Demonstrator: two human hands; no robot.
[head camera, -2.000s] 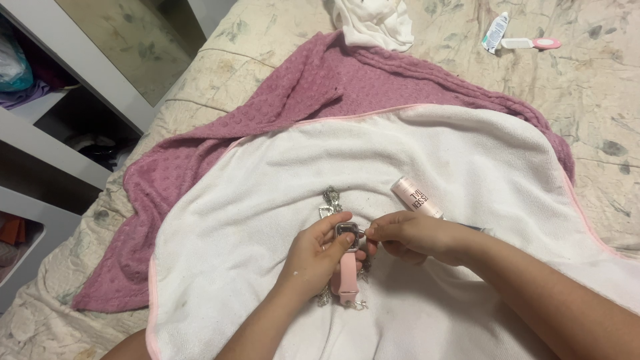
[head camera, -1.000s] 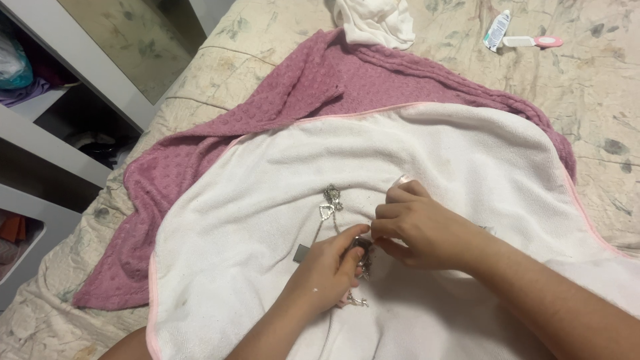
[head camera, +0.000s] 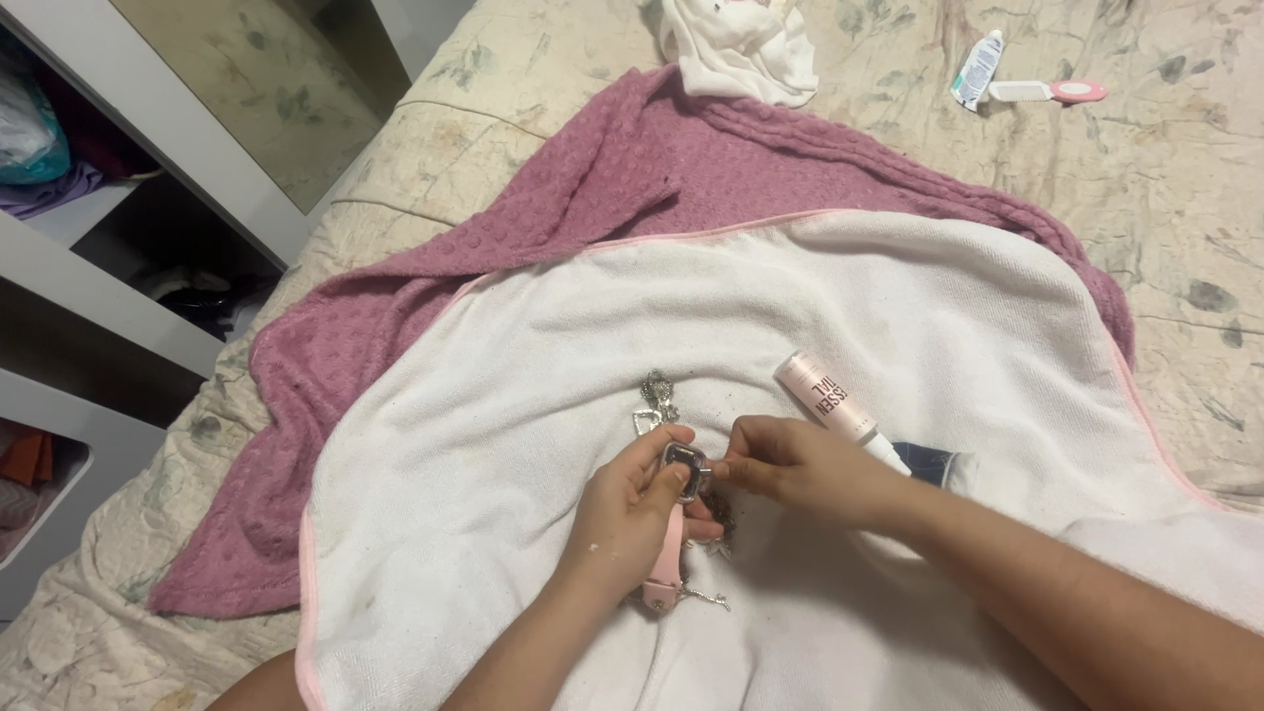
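Between its thumb and fingers my left hand holds a watch with a square metal case and dark face; its pink strap hangs down toward me. My right hand pinches a small metal part at the right side of the case, mostly covered by the fingertips. Silver chain jewelry lies on the white towel just beyond my left hand, and more chain shows below it. A pink bottle with a white end lies tilted beyond my right hand, beside a dark blue item.
The white towel with pink edging lies over a mauve dotted blanket on a floral bedspread. A white cloth, a tube and a pink-and-white handled tool are at the far side. Open shelving stands left.
My right hand has moved back from over the bottle to the side of the watch. The watch face and pink strap, largely covered one second ago, are in plain view again.
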